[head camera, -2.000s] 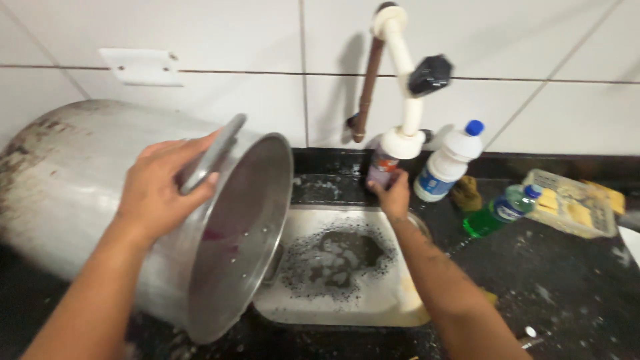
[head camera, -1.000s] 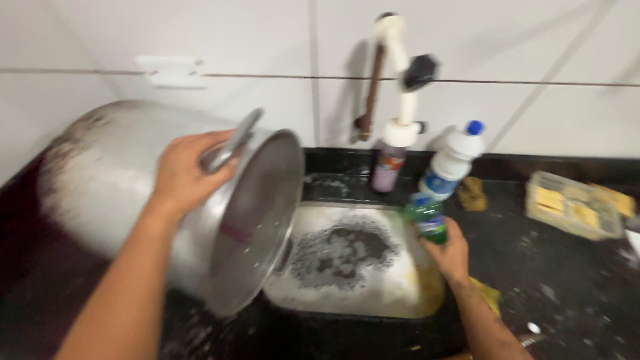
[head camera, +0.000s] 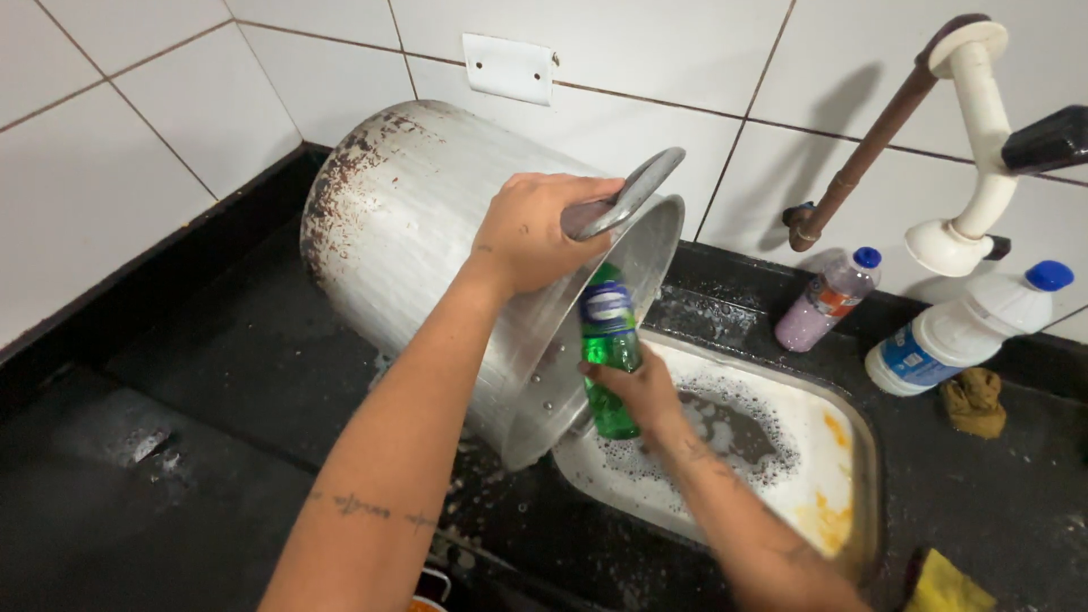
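A large aluminium stockpot (head camera: 408,229), scorched at its base, lies tilted on its side with its mouth facing the sink (head camera: 871,476). My left hand (head camera: 540,234) grips the pot's loop handle (head camera: 642,191) near the rim. In my right hand (head camera: 642,387) is a green plastic bottle of liquid (head camera: 612,348), held upright at the pot's mouth, its neck up by the opening. Whether liquid is coming out cannot be told. Foamy, dark water (head camera: 735,425) lies in the sink below. The pot's inside is mostly hidden.
Behind the sink stand a bottle of pinkish liquid (head camera: 820,302) and a white bottle with a blue cap (head camera: 960,327), with a brown cloth (head camera: 973,399) beside it. A white faucet (head camera: 977,144) overhangs at the right. A yellow cloth (head camera: 948,586) lies near the sink's front right corner.
My right hand was at the pinkish bottle, then took hold of the green bottle, which stood on the counter at right. It has brought that bottle left to the pot's mouth. The view has shifted left.
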